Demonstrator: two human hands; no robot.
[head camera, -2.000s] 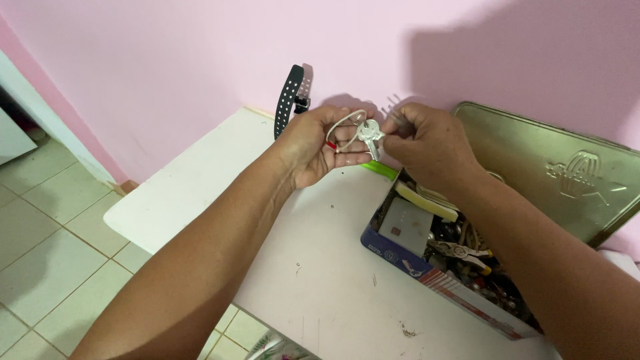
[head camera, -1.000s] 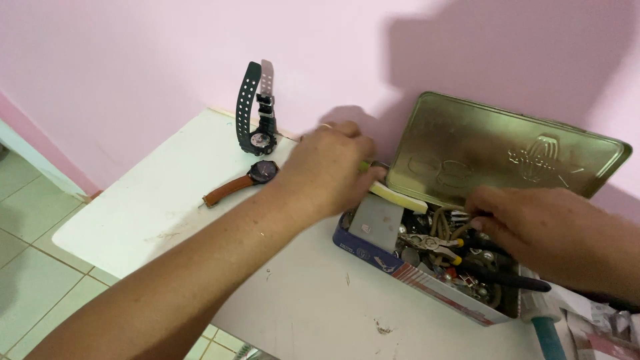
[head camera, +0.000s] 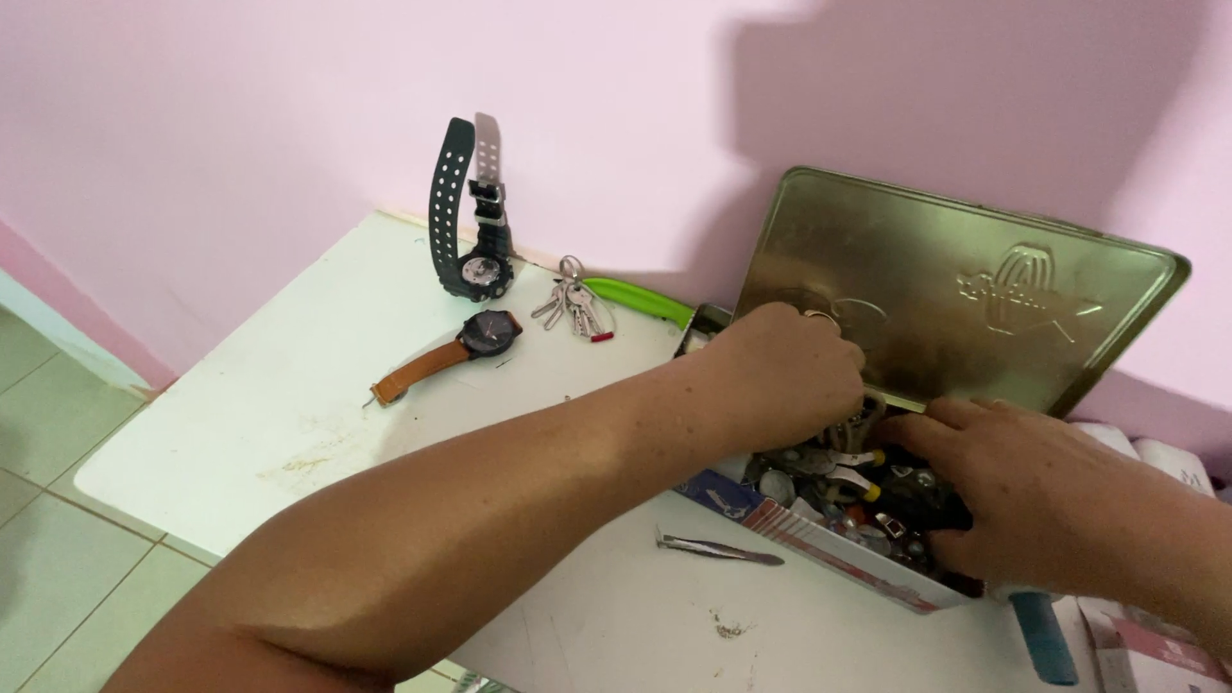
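Observation:
My left hand (head camera: 789, 371) reaches over the back left part of an open metal tin (head camera: 847, 555), its fingertips hidden behind the knuckles. My right hand (head camera: 1001, 491) is spread at the tin's right side, its fingers down among the contents; whether it grips something cannot be told. Between the hands lie pliers (head camera: 847, 472) with yellow-marked handles and many small metal parts. A bunch of keys (head camera: 577, 308) with a red tag lies on the white table, beside a green handle (head camera: 640, 298). Metal tweezers (head camera: 722, 551) lie in front of the tin.
A black perforated-strap wristwatch (head camera: 484, 274) stands against the pink wall. Near it lies a watch with a brown strap (head camera: 428, 371). The tin's raised lid (head camera: 962, 289) leans back toward the wall. A blue-green handle (head camera: 1042, 635) and white and pink packages (head camera: 1155, 645) are at the right.
The keys, held in my left hand two seconds ago, now lie on the table. Both hands are now at the tin. Tweezers now show on the table in front of it.

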